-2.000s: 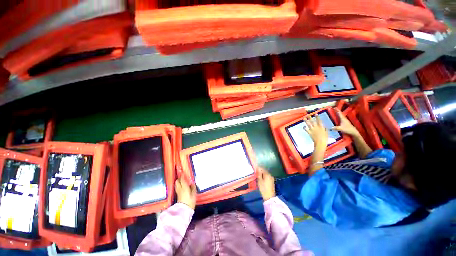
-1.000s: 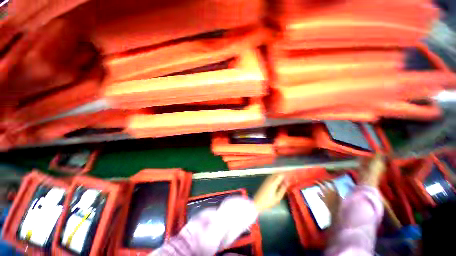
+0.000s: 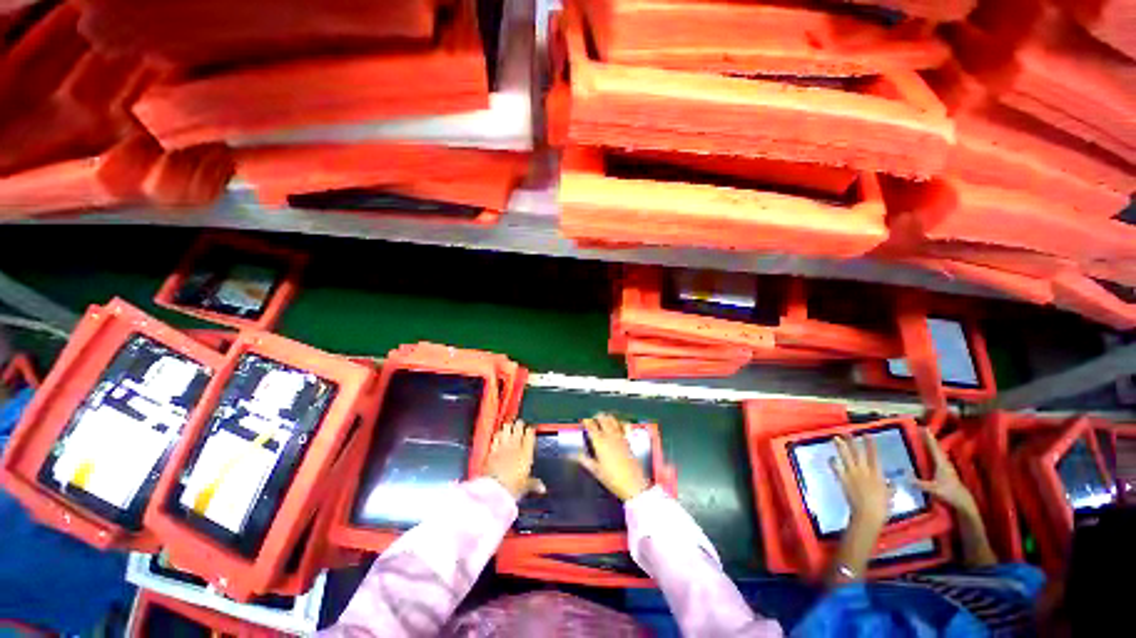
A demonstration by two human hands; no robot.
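A tablet with a dark glossy screen lies in an orange foam tray in front of me, on top of another tray. My left hand rests on its left side, fingers spread. My right hand rests with spread fingers over its upper right part. Neither hand is closed around anything. Another dark tablet lies in a tray just to the left.
Two open-backed tablets lie in trays at left. A neighbour's hands touch a lit tablet at right. Stacked orange trays fill the shelf above. More trays stand behind the pale rail. A white tray is low at left.
The tablet in front, lit white two seconds ago, now shows dark. My hands have come back from reaching right and lie on it. The view has shifted.
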